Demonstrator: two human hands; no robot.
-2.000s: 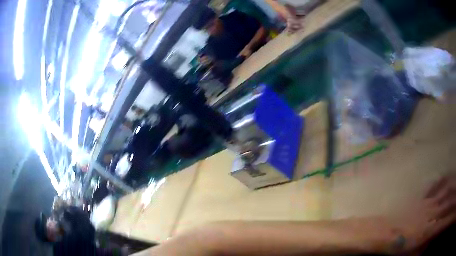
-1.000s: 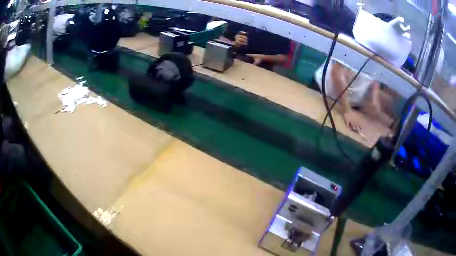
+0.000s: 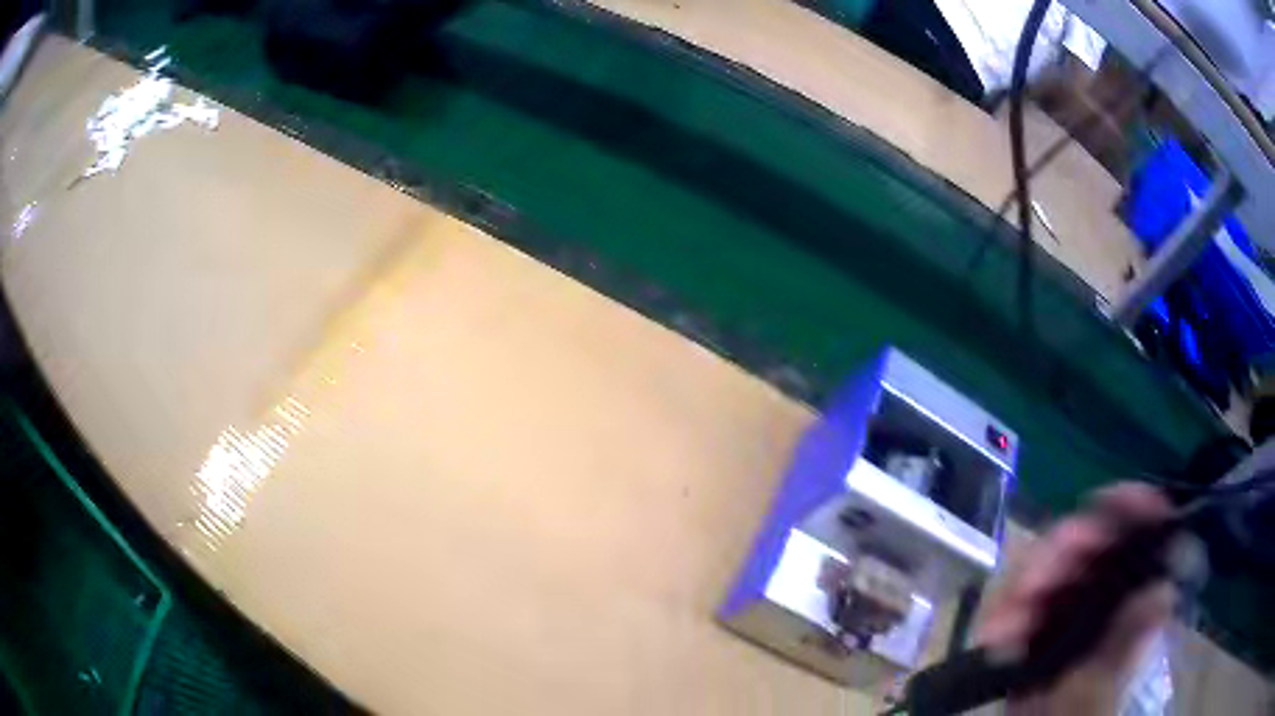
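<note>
The silver screw feeder with blue sides stands on the tan bench right of centre, its dark top tray and small front pick-up block showing. My right hand is blurred at the lower right, closed around the black electric screwdriver. The screwdriver's tip end points down and left, beside the feeder's front right corner. Whether it touches anything is hard to tell. My left hand is not in view.
The green conveyor belt runs behind the bench, with a dark unit at upper left. White pieces lie at far left. A green crate is at lower left. A dark cord hangs upper right. Blue items lie beyond.
The view has tilted down towards the bench. The screwdriver hung free behind the feeder; now my right hand has come in and holds it, lower and at the feeder's right.
</note>
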